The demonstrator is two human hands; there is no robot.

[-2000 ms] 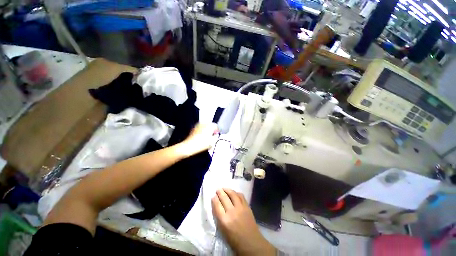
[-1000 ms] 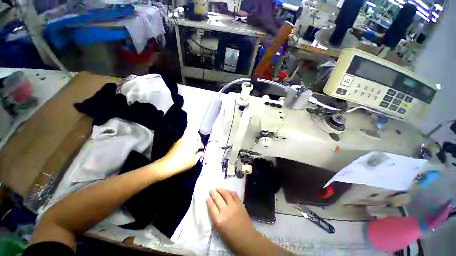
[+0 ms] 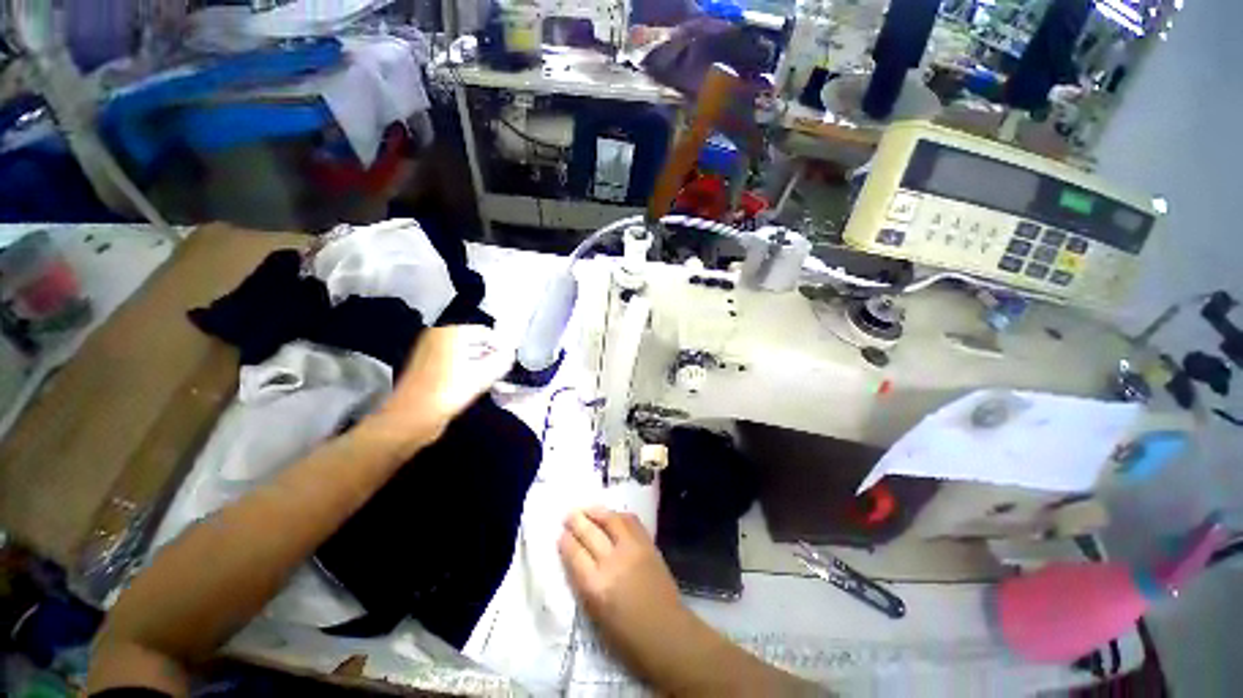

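Note:
The black and white garment [image 3: 443, 511] lies left of the sewing machine [image 3: 818, 355], its white part reaching under the presser foot area [image 3: 630, 461]. My left hand [image 3: 457, 371] is over the upper part of the black cloth, left of the white lamp; its fingertips are overexposed, so I cannot tell if they pinch cloth. My right hand [image 3: 603, 552] lies flat, fingers together, on the white cloth in front of the needle area.
A black phone [image 3: 702, 552] and thread snips [image 3: 852, 578] lie right of my right hand. A pink bottle [image 3: 1070, 610] stands at the right. A paper note [image 3: 1002, 439] hangs on the machine. A brown board [image 3: 130, 368] lies at the left. A control panel [image 3: 1009, 211] is on top.
My left hand has moved left and up, away from the needle area, over the black cloth. My right hand has stayed on the white cloth. The view has shifted slightly.

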